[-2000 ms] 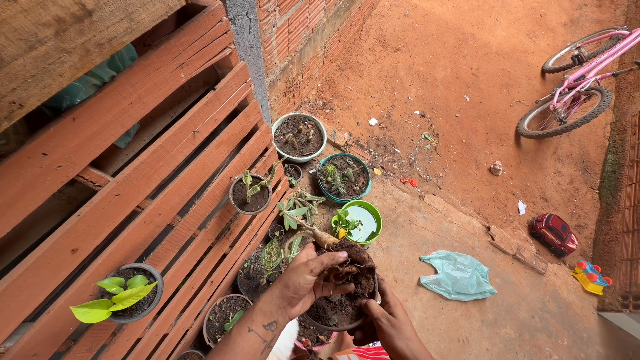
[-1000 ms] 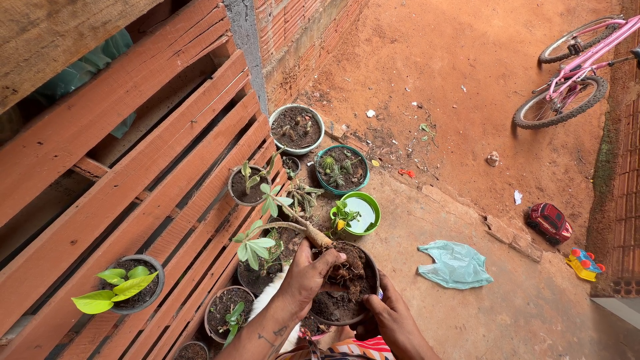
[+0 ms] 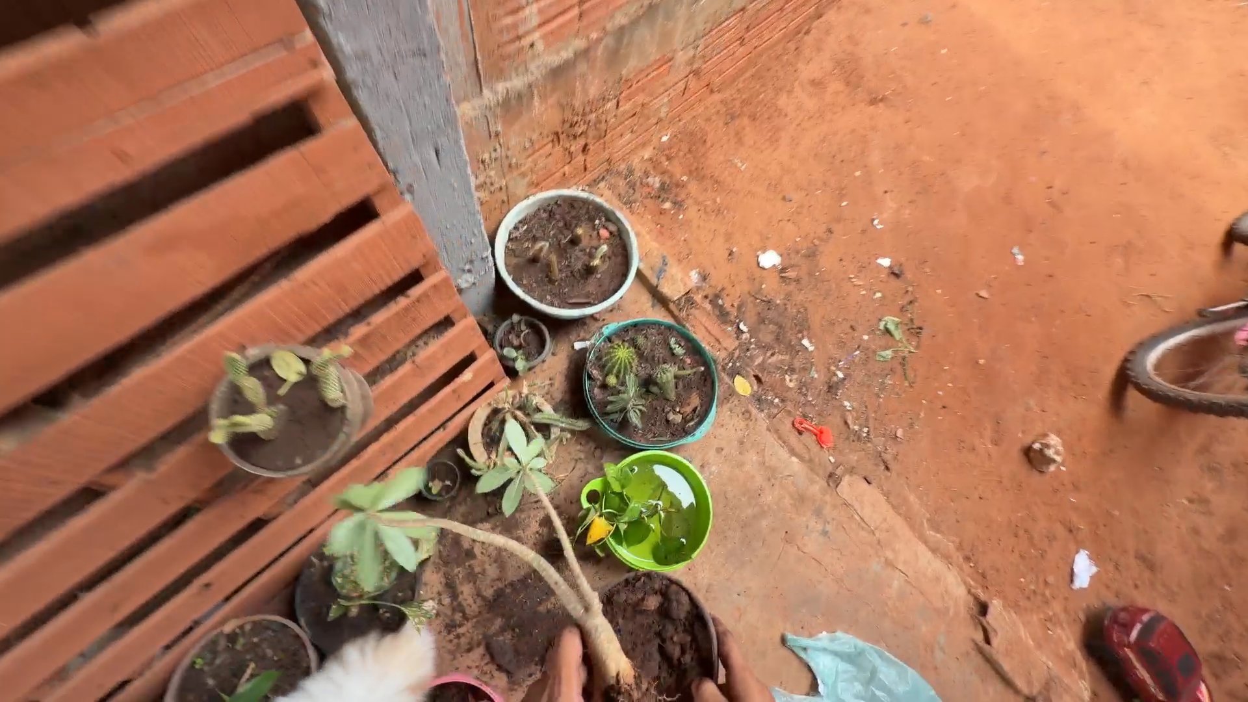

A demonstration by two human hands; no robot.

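Observation:
My left hand (image 3: pixel 564 671) is at the bottom edge, its fingers against the thick pale stem of a leafy plant (image 3: pixel 606 643); how firmly it grips cannot be told. The plant leans to the left over a round pot of dark soil (image 3: pixel 658 624), and the stem's base lies at the soil. My right hand (image 3: pixel 729 673) has its fingers on the right rim of that pot. Both hands are largely cut off by the frame. Just beyond the pot stands a lime green bucket (image 3: pixel 704 517) holding water and leafy cuttings.
Potted cacti stand in a teal-rimmed pot (image 3: pixel 717 390) and a pale green pot (image 3: pixel 634 255). Another cactus pot (image 3: pixel 351 409) hangs on the wooden slats (image 3: pixel 244 292). White fur (image 3: pixel 375 668) shows at the bottom. A light blue plastic bag (image 3: pixel 858 668) and red toy car (image 3: pixel 1155 653) lie right.
The view has shifted, leaving the hands at the bottom edge. The left hand was over the plant's root ball before and is now beside its stem. The right hand remains at the pot.

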